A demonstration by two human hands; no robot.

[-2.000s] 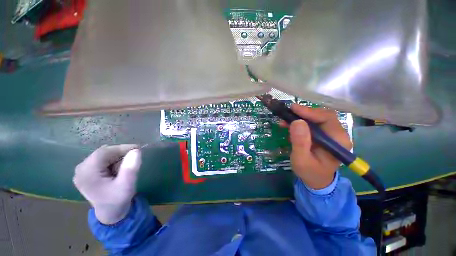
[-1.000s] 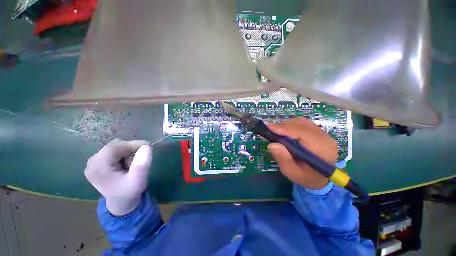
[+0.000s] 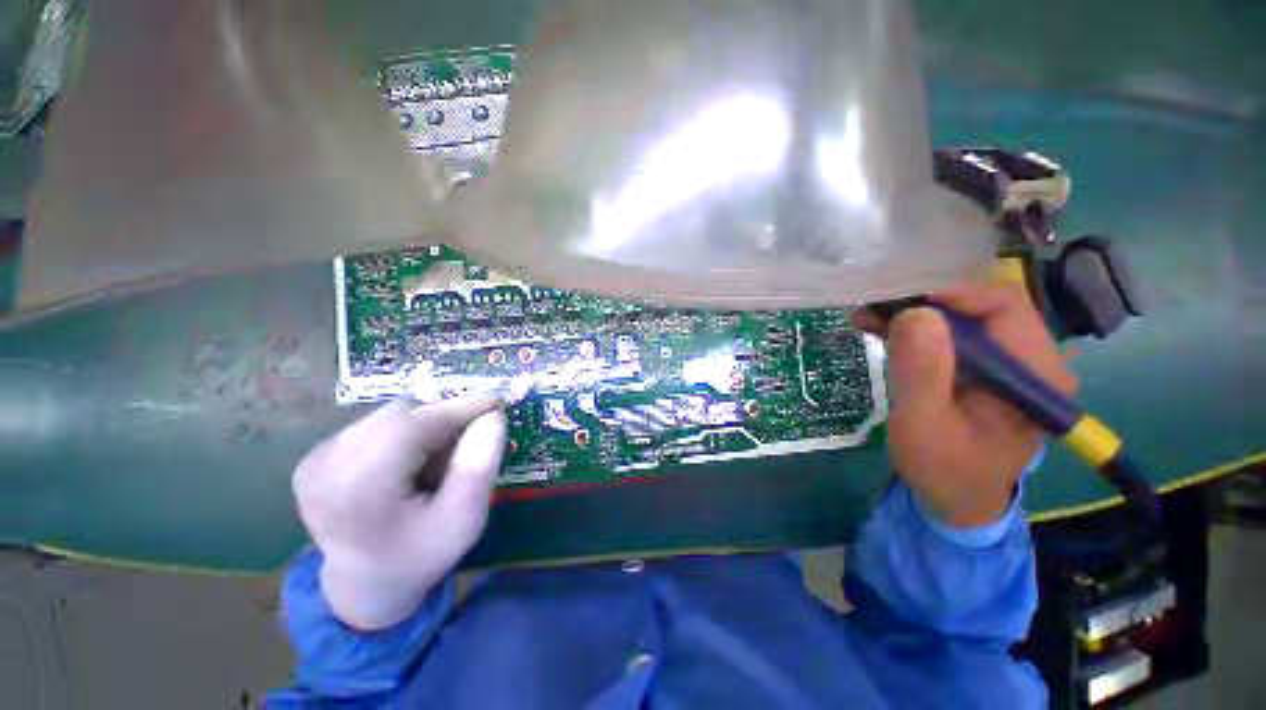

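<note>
The green circuit board [image 3: 667, 395] lies on the bench in front of me, its upper part covered by the hoods. My right hand [image 3: 965, 395], bare, grips the soldering iron [image 3: 1020, 382] over the board's right edge; its tip is hidden or too blurred to tell. My left hand [image 3: 403, 492], in a white glove, is at the board's lower left with thumb and index finger pinched together. A bit of solder wire [image 3: 514, 397] seems to show at the fingertips, over the board.
Two translucent hoods [image 3: 208, 153] hang over the board's upper part. The iron stand [image 3: 1011, 187] is at the right, with a yellow sponge [image 3: 1016, 282] and a black block [image 3: 1090, 287] beside it. A red strip [image 3: 583, 488] shows under the board. A black box [image 3: 1132, 596] sits below right.
The view has shifted right, bringing the stand into sight. The iron has moved from the board's middle to its right edge. My left hand has moved right, onto the board's lower left part.
</note>
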